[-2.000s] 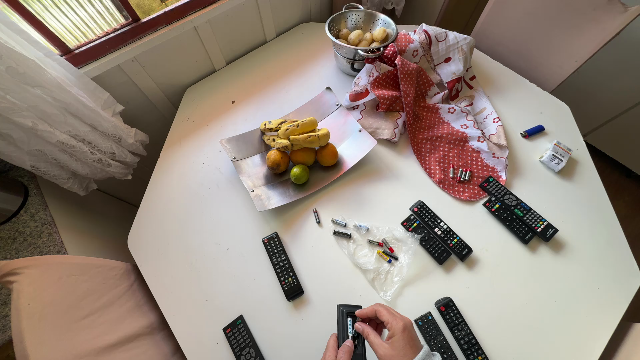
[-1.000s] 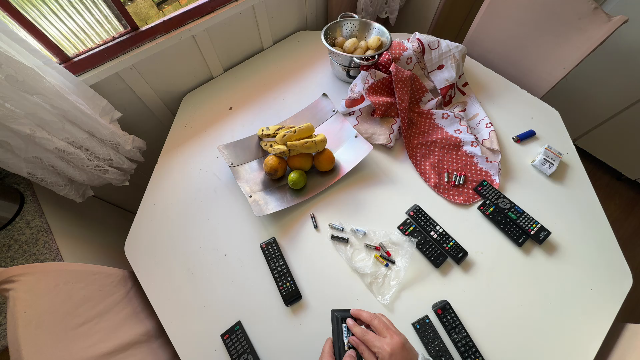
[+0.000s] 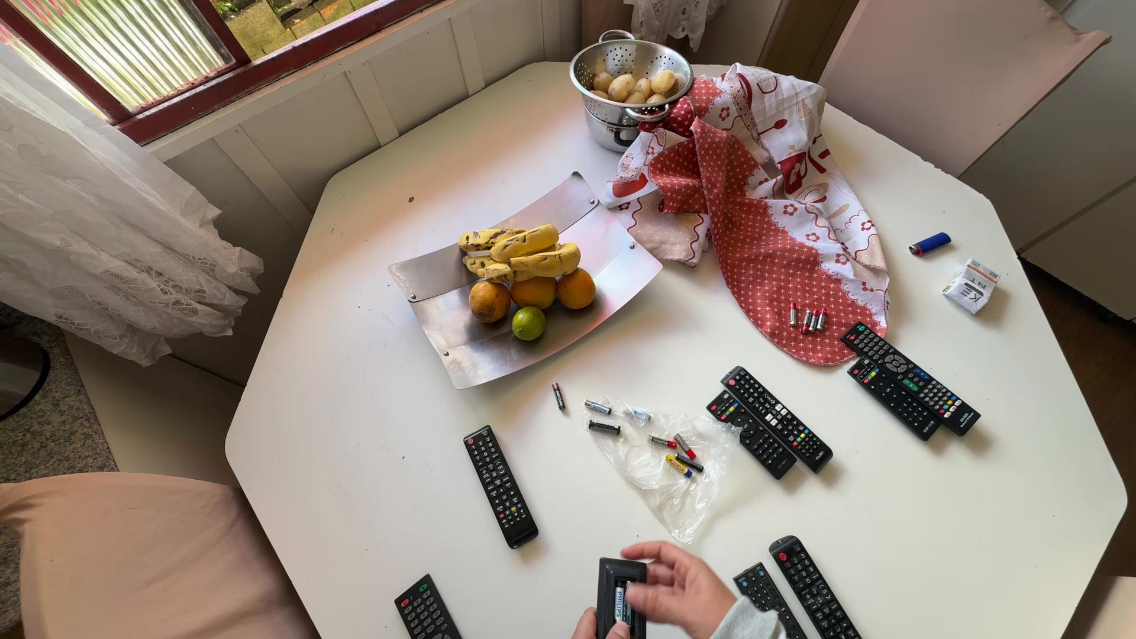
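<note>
A black remote control [image 3: 611, 572] with its battery compartment uncovered is near the bottom edge of the head view. My left hand [image 3: 596, 627], mostly cut off by the frame, holds its lower end. The fingers of my right hand [image 3: 679, 590] touch the compartment's right side, where a battery [image 3: 619, 603] shows; whether they grip a battery is hidden. Beyond the hands, loose batteries [image 3: 682, 445] lie on and around a clear plastic bag [image 3: 661, 497]. A black remote [image 3: 501, 486] lies to the left, and two more [image 3: 812, 590] are just right of my right hand.
A metal tray [image 3: 435, 333] holds bananas, oranges and a lime. Behind it stand a colander of potatoes [image 3: 612, 106] and a red-and-white cloth [image 3: 781, 257] bearing several batteries. Remote pairs [image 3: 772, 422] [image 3: 914, 382], a blue lighter [image 3: 930, 244] and a crumpled packet [image 3: 972, 286] lie rightward.
My right hand, which covered much of the remote a second ago, has shifted right, and its fingers are raised more. The compartment and a battery inside now show more plainly.
</note>
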